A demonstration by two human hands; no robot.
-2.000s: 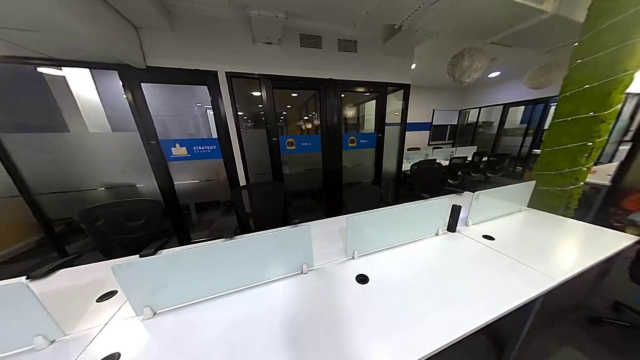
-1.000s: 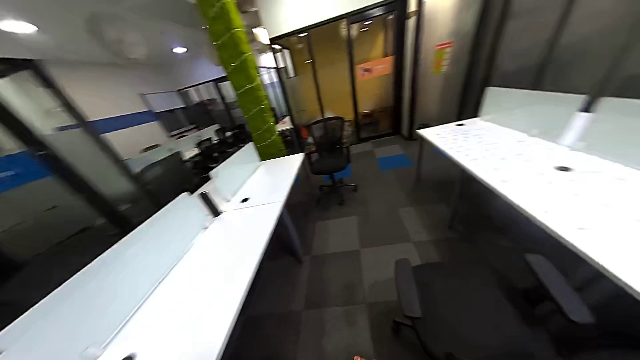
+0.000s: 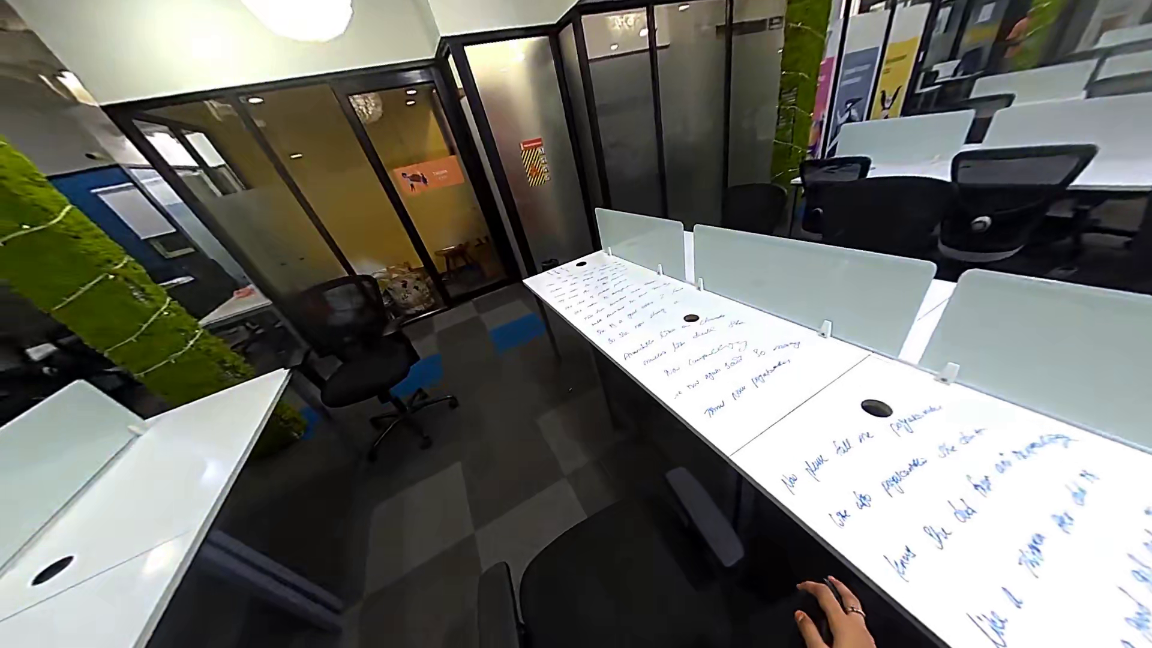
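One of my hands shows at the bottom right, most likely my right hand [image 3: 835,616], with a ring on one finger. Its fingers are spread a little and nothing is seen in them. It is beside the front edge of a long white desk [image 3: 801,450] whose top bears handwriting in blue marker. To the left of the hand is a black office chair [image 3: 612,576] with armrests, close to me. My left hand is out of view.
Frosted divider panels [image 3: 810,274] stand along the written desk. At the left is another white desk [image 3: 225,423] by a green moss-covered pillar [image 3: 135,297]. A black swivel chair [image 3: 369,369] stands on the carpet tiles [image 3: 432,513]. Glass partitions [image 3: 297,180] rise beyond.
The view has swung far to the right, from one row of desks to the desk with handwriting. A hand now shows at the bottom right.
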